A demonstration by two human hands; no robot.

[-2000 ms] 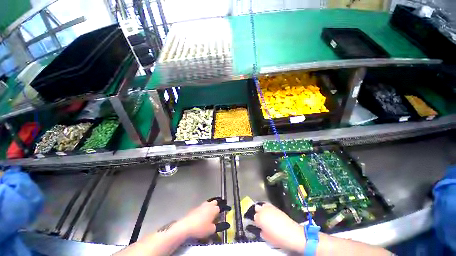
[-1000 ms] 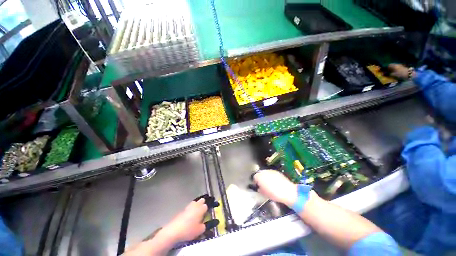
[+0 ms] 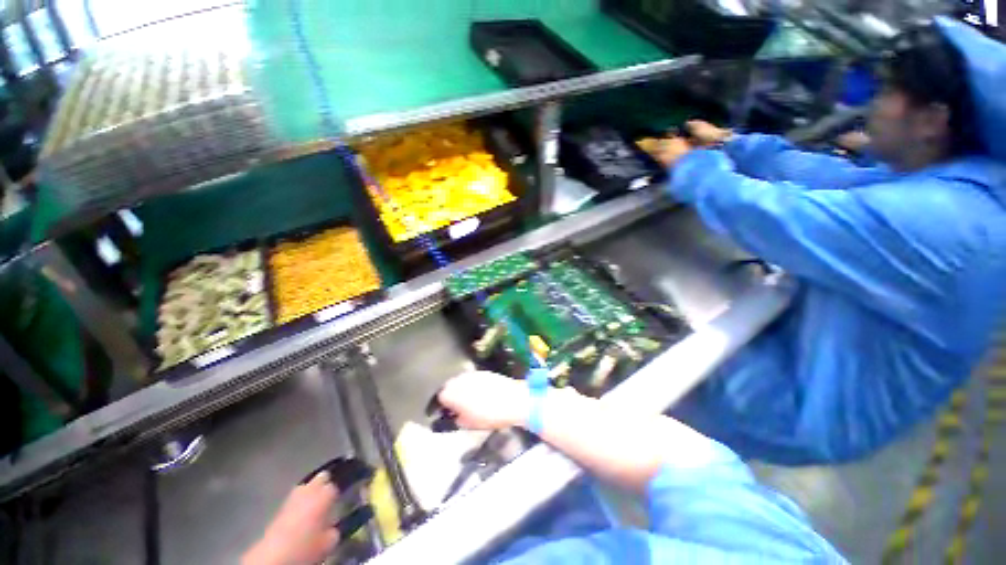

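Note:
The green circuit board lies in a black carrier on the line, with a narrow green strip at its far edge. My right hand, with black finger cots and a blue wrist strap, is just left of the board's near corner; its fingertips are blurred and nothing held can be made out. My left hand is at the bottom left beside the rails, cut off by the lower edge, its black-covered fingers apart with nothing seen in them.
Behind the rail stand bins of off-white pieces, gold-yellow pieces and yellow blocks. A person in a blue smock on the right reaches into the far bins. A metal edge runs along the front.
The view has swung right, bringing the other person fully in. The board sits further left in the picture. My right hand has come away from the left one and is nearer the board.

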